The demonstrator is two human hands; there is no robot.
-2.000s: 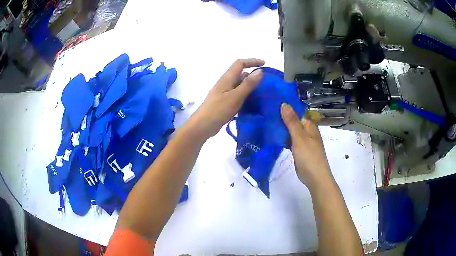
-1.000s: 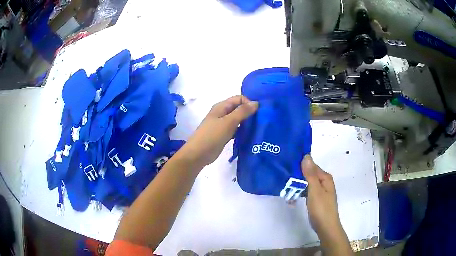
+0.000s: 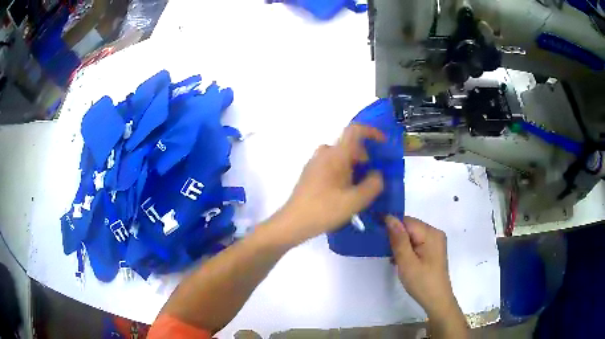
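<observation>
A blue pouch (image 3: 369, 240) lies on the white tabletop with its right edge by the presser foot area (image 3: 424, 112) of the sewing machine. My left hand (image 3: 335, 179) is blurred and lies over the upper and middle part of the pouch, fingers bent and spread; whether it grips the fabric is unclear. My right hand (image 3: 418, 255) pinches the lower right edge of the pouch between thumb and finger. A small white piece shows below my left fingers. The pouch's printed lettering is not visible.
A heap of blue pouch pieces (image 3: 179, 142) with white buckles lies on the tabletop (image 3: 285, 291) to the left. More blue pieces (image 3: 322, 6) lie at the far edge. The sewing machine head (image 3: 531, 40) fills the upper right. Cluttered material lies beyond the table at upper left.
The pouch was turned over from its folded state and lay with its lettering showing; now the lettering is out of sight. My left hand has moved right over the pouch; my right hand stays at its lower edge.
</observation>
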